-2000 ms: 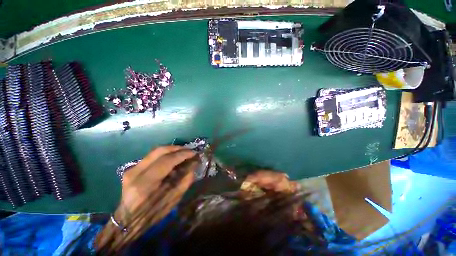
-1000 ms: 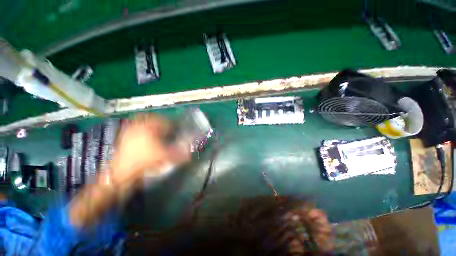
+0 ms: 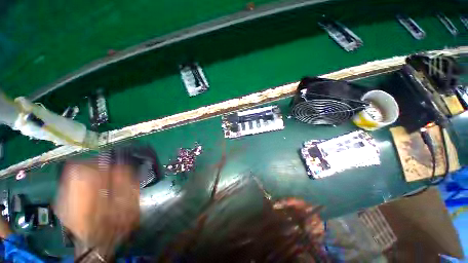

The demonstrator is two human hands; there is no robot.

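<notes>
My left hand (image 3: 100, 200) is blurred, at the left over the dark ribbed component rows (image 3: 149, 167), and hides most of them; whether it holds something cannot be told. My right hand (image 3: 303, 213) is at the lower middle, partly behind dark hair, on a slim tool whose thin tip (image 3: 266, 194) points up and left. A small pinkish heap of components (image 3: 184, 159) lies right of the rows. One circuit board (image 3: 252, 121) lies near the rail. More boards (image 3: 341, 153), seemingly stacked, lie to its right.
A black fan with wire grille (image 3: 326, 110) and a white-rimmed cup (image 3: 379, 110) stand behind the boards. A wooden pad with cable (image 3: 423, 154) is at right, a cardboard box (image 3: 426, 226) below. Beyond the cream rail (image 3: 205, 110), a green conveyor carries boards (image 3: 194, 79). A white post (image 3: 51, 123) is at left.
The view has swung up and left, bringing the conveyor and post in. My left hand has moved from the work at the middle, past the heap, to the rows. The whitish item by it earlier no longer shows.
</notes>
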